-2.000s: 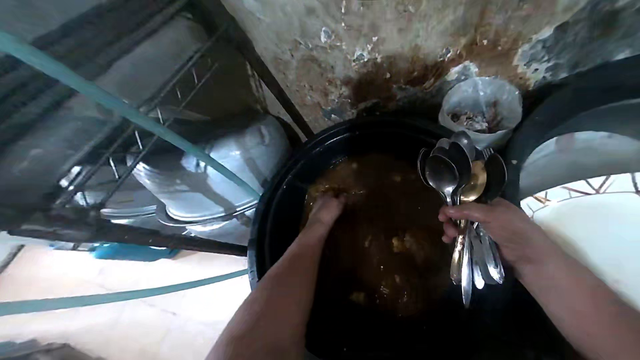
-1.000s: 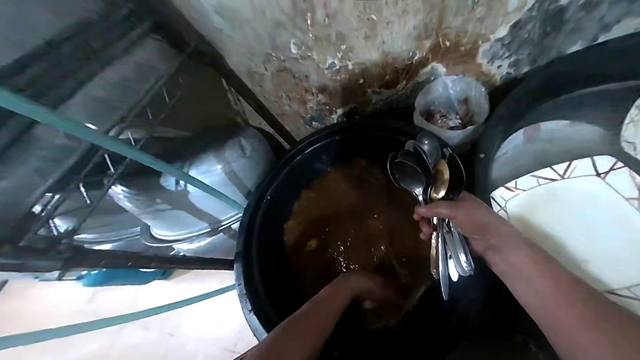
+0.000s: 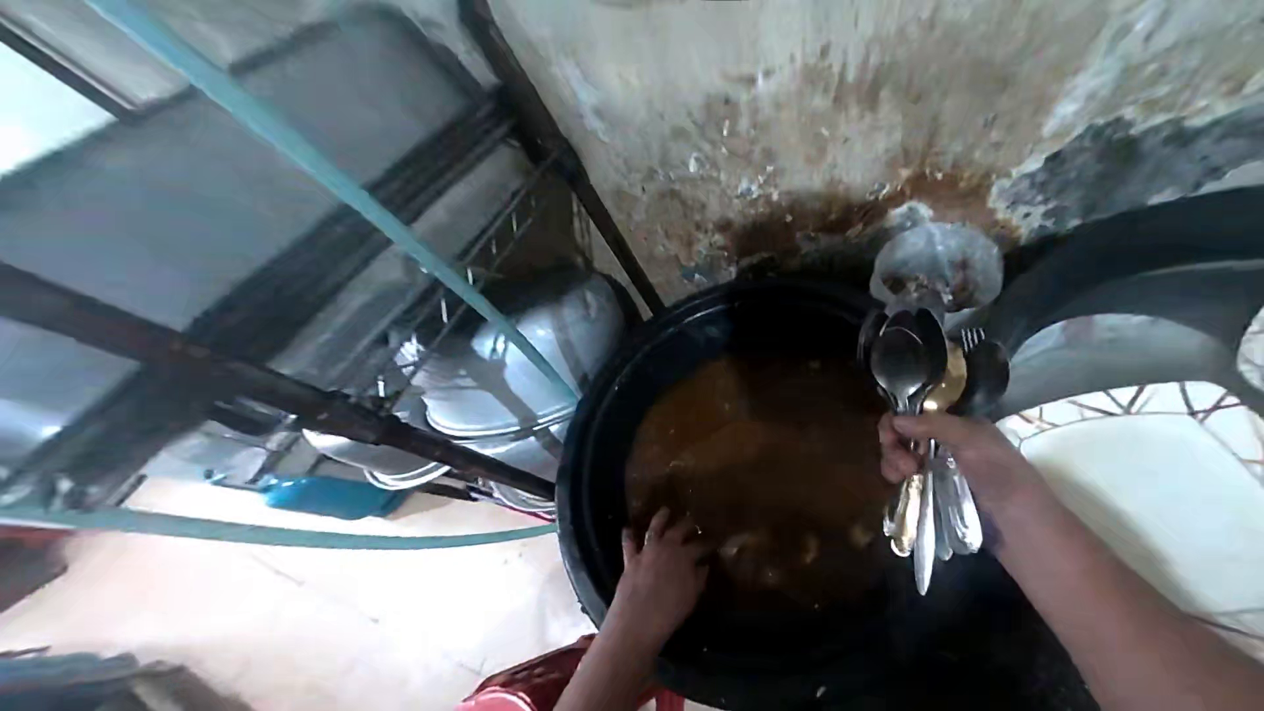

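My right hand grips a bundle of metal spoons with at least one fork by their handles, bowls upward, over the right side of a black tub. Brown, murky water fills the tub, with pale bits floating in it. At the tub's lower left, just above or at the water, my left hand has its fingers spread and nothing visible in it. One spoon in the bundle is gold-coloured.
A clear plastic container with scraps stands behind the tub by the stained wall. At left, a dark metal rack holds aluminium pots. A pale green hose crosses in front. Another dark basin is at right; a red plastic item lies below.
My left hand, in the water toward the tub's front a second ago, has come to the tub's left side with fingers showing. The right hand still holds the spoons. The view has shifted left.
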